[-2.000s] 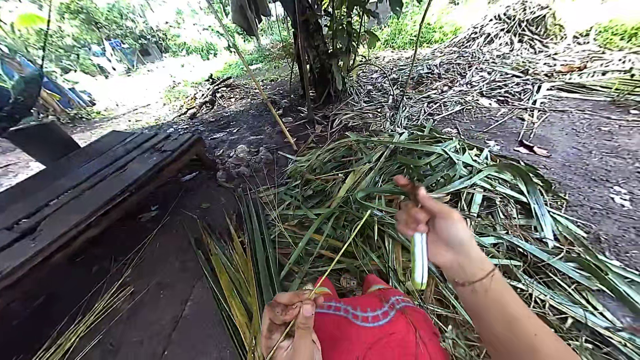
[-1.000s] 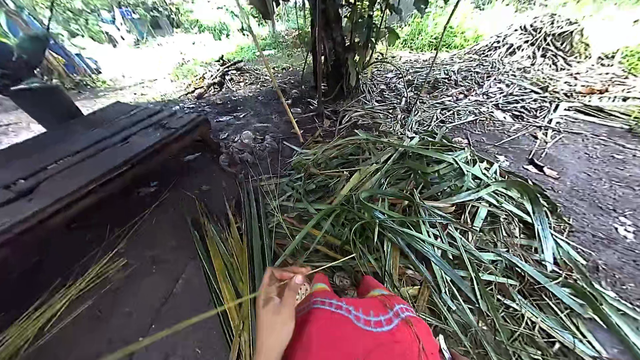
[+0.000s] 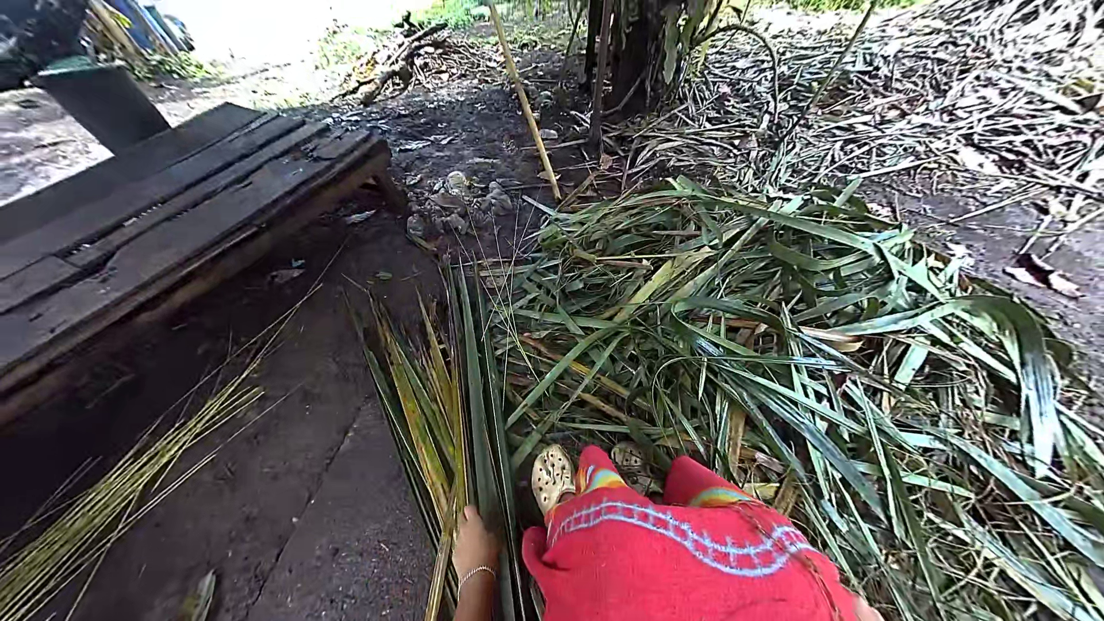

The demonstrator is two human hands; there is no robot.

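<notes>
My left hand (image 3: 475, 545), with a bracelet at its wrist, reaches down to a bundle of long green and yellow palm leaflets (image 3: 457, 379) left of my feet. Its fingers are on the leaflets; whether they grip one is hidden. Only a sliver of my right hand or arm (image 3: 865, 609) shows at the bottom edge, right of the red cloth (image 3: 681, 561) over my lap, and its fingers are out of view. Farther left, thin yellow-green leaf midribs (image 3: 164, 470) lie in a loose sheaf on the ground. A large heap of green leaf strips (image 3: 776, 319) lies to the right.
A low dark wooden bench (image 3: 198, 207) stands at the upper left. A tree trunk (image 3: 636, 56) and a leaning stick (image 3: 524, 103) rise behind the heap. Dry leaf strips (image 3: 914, 95) cover the ground at the upper right. My perforated clog (image 3: 552, 477) rests near the heap's edge.
My left hand has gone from in front of the red cloth, where it held a thin midrib, down to the leaflet bundle. My right hand, holding a knife-like tool two seconds ago, has left the middle.
</notes>
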